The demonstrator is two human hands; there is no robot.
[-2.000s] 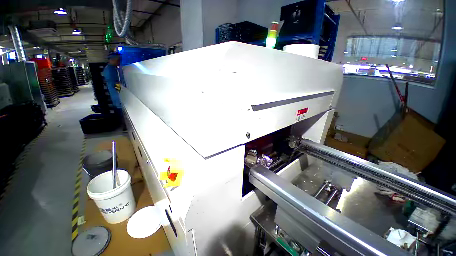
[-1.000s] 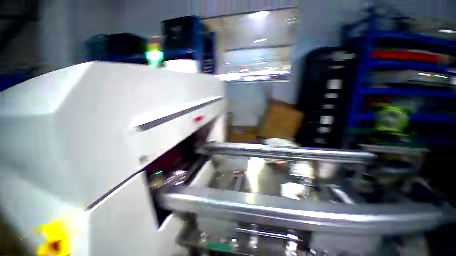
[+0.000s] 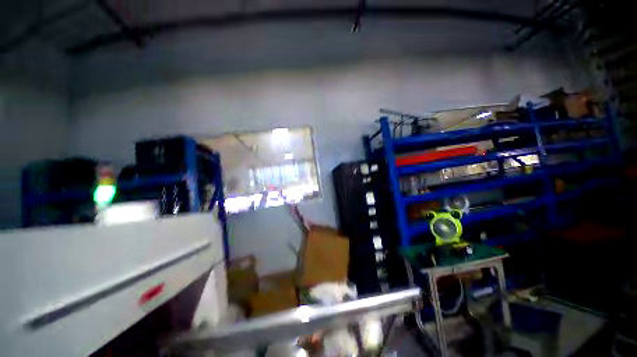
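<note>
Neither of my hands is in the picture. The white machine housing (image 3: pixel 105 279) with a red label (image 3: pixel 151 293) fills the lower left. A silver conveyor rail (image 3: pixel 335 314) runs from its mouth across the bottom, partly blurred. A lime green frog-shaped fan (image 3: pixel 445 228) stands on a small green-topped table (image 3: pixel 461 261) at the right.
Blue shelving (image 3: pixel 468 185) with boxes and red items stands at the right. Black stacked totes (image 3: pixel 360 223) with white labels are beside it. Cardboard cartons (image 3: pixel 323 258) lean by the wall under a window (image 3: pixel 269 171). A green signal light (image 3: pixel 105 194) is lit at the left.
The view has turned right and tilted up. The machine has moved to the lower left of the picture; the blue shelving, fan and small table have come further into view.
</note>
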